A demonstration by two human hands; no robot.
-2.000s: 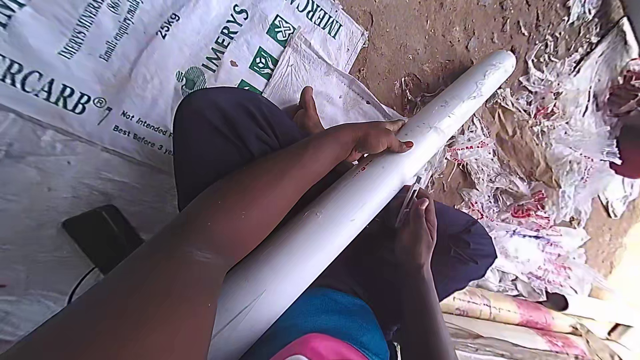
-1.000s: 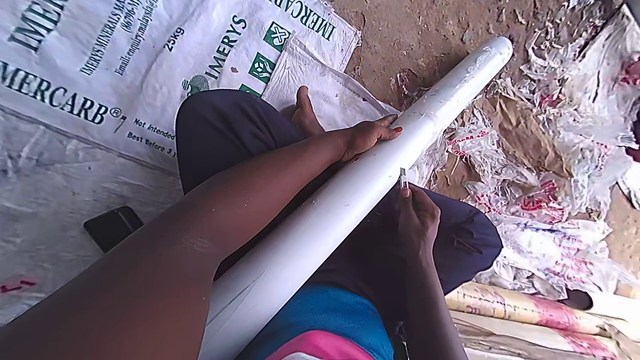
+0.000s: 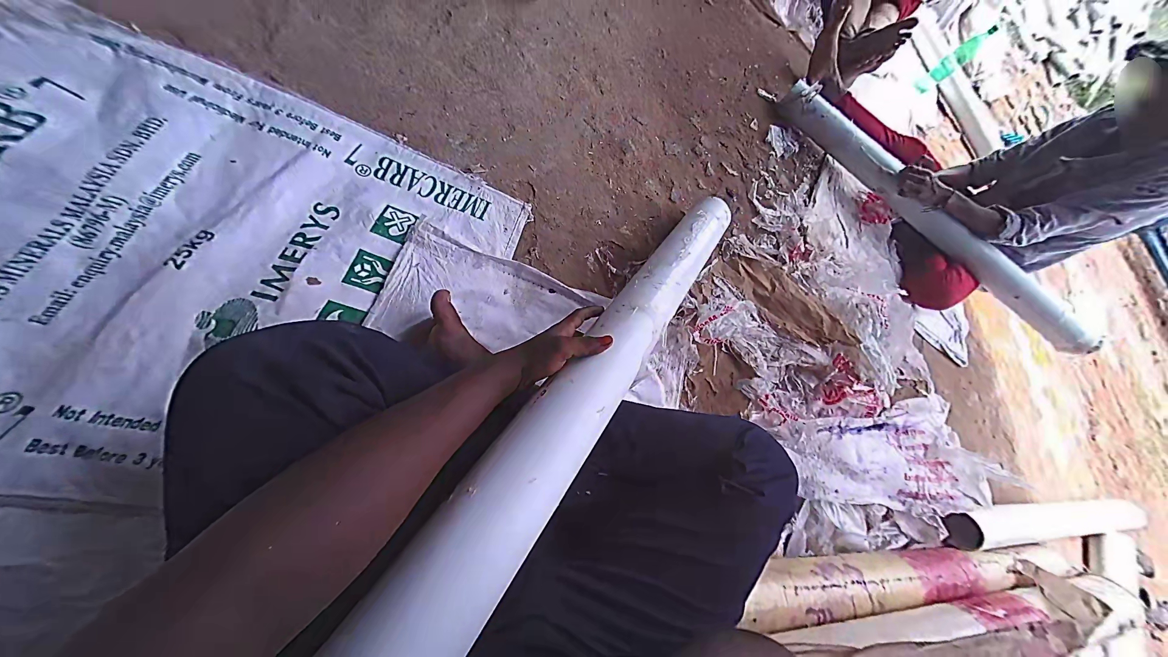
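Observation:
A long white plastic pipe [image 3: 538, 438] lies slantwise across my lap, its far end over the sacking and bare ground. My left hand [image 3: 561, 349] grips the pipe's upper left side past its middle, thumb on top and fingers around the side. Of my right side, only a bit of skin shows at the bottom edge; the right hand itself is out of view. My folded legs in dark trousers are under the pipe, with a bare foot beside my left forearm.
Printed white woven sacks [image 3: 274, 228] cover the ground at left. Torn plastic wrapping [image 3: 849, 392] lies beyond my knee. Wrapped tubes [image 3: 876, 584] and a white pipe [image 3: 1058, 523] are at lower right. At upper right, a person [image 3: 1049, 196] holds another white pipe [image 3: 958, 242].
My right hand, beside the pipe with a small object in its fingers before, has dropped out of view. The view has swung, bringing in the other person and pipe. My left hand stays on the pipe.

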